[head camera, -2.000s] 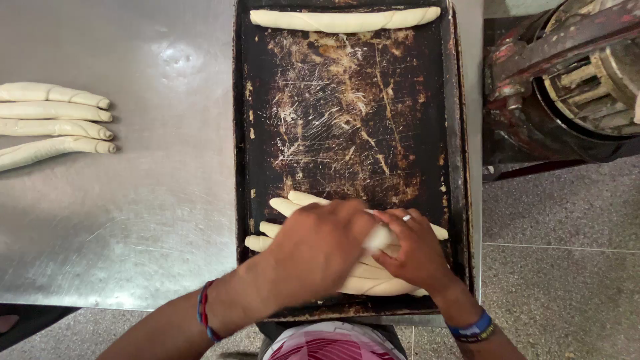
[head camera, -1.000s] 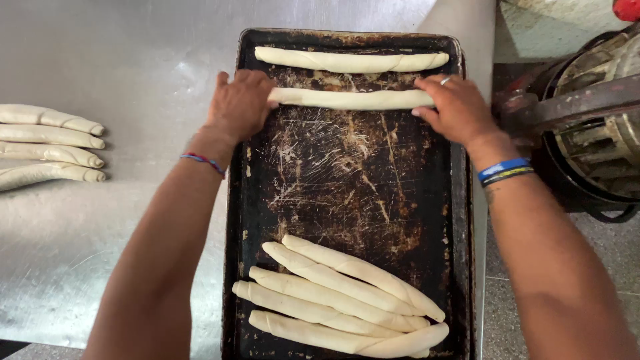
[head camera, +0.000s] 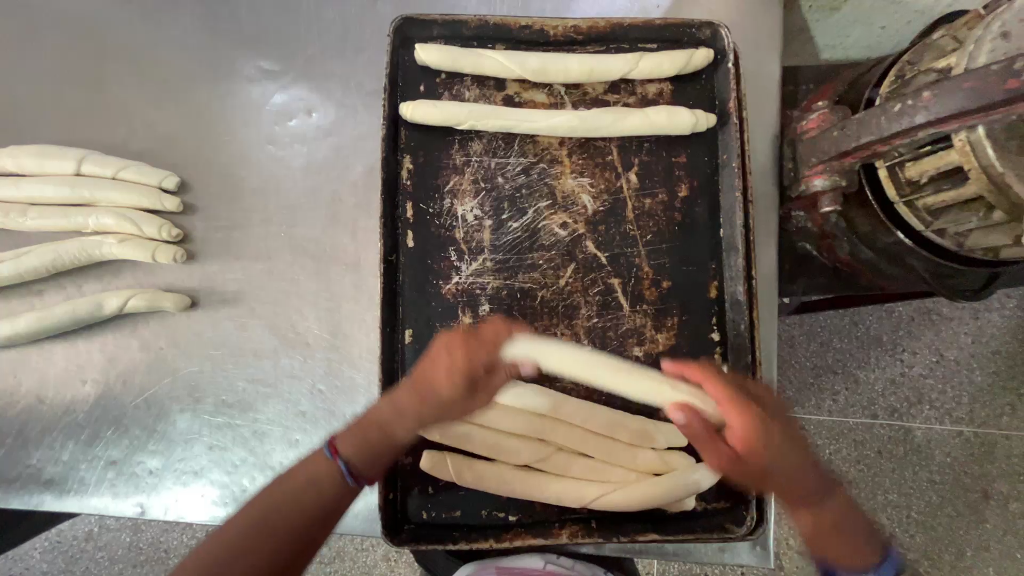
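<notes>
My left hand (head camera: 462, 372) and my right hand (head camera: 740, 424) hold a dough stick (head camera: 600, 370) by its two ends, tilted down to the right. Below it, several rolled dough sticks (head camera: 552, 484) lie bunched at the near end of a dark, worn metal baking tray (head camera: 390, 264). Across the tray's far end lie two more: one dough stick (head camera: 560, 64) near the rim and another dough stick (head camera: 560, 120) just below, with a gap between them. The hands and the held stick are blurred and hide parts of the bunch.
Several more dough sticks (head camera: 88, 192) lie on the steel table (head camera: 264, 336) at the left. The tray stands by the table's right edge. Beyond that edge is a machine with a dark red metal arm (head camera: 912, 120) and a round slatted part (head camera: 952, 180), above a speckled floor (head camera: 896, 368).
The stick my hands held near the far end now lies there, released. Both hands have come back toward the near end and hold another stick above the bunch.
</notes>
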